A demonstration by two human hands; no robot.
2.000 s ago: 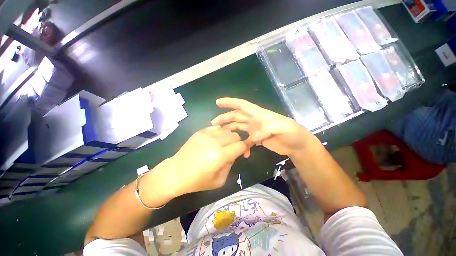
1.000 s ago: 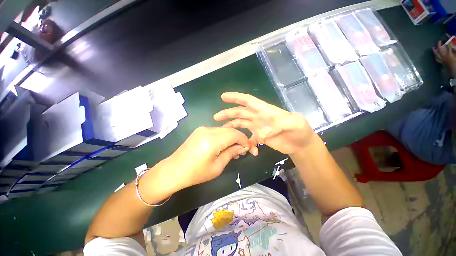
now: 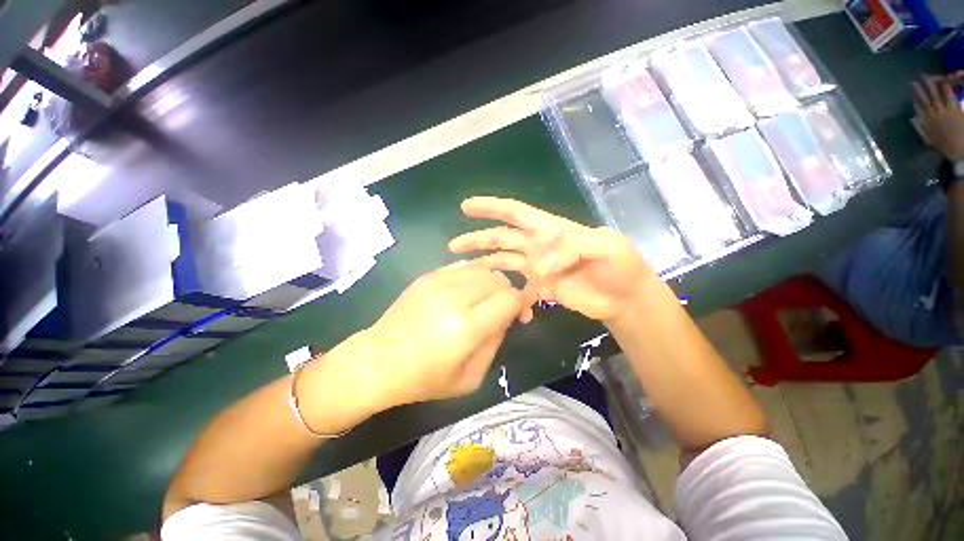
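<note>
My left hand (image 3: 449, 322), with a thin bracelet, has its fingers curled together at the thumb side of my right hand. My right hand (image 3: 560, 259) is palm up with its fingers spread. The fingertips of my left hand touch my right hand, and whether anything small is between them cannot be seen. A tiny white bit (image 3: 545, 304) shows by the fingertips. Both hands are above the green bench (image 3: 444, 190). Small white and blue scraps (image 3: 589, 356) lie near the front edge.
Open blue and white cartons (image 3: 254, 243) lean in a row at left. A clear tray (image 3: 608, 132) at right holds bagged products (image 3: 756, 180); two left pockets look empty. Behind is a black conveyor (image 3: 349, 79). At right are a red stool (image 3: 835, 365), a printed box and another person's hand.
My left fingers have shifted slightly against my right hand, which stays spread. The other person's hand has come into view at the right edge, near the bench.
</note>
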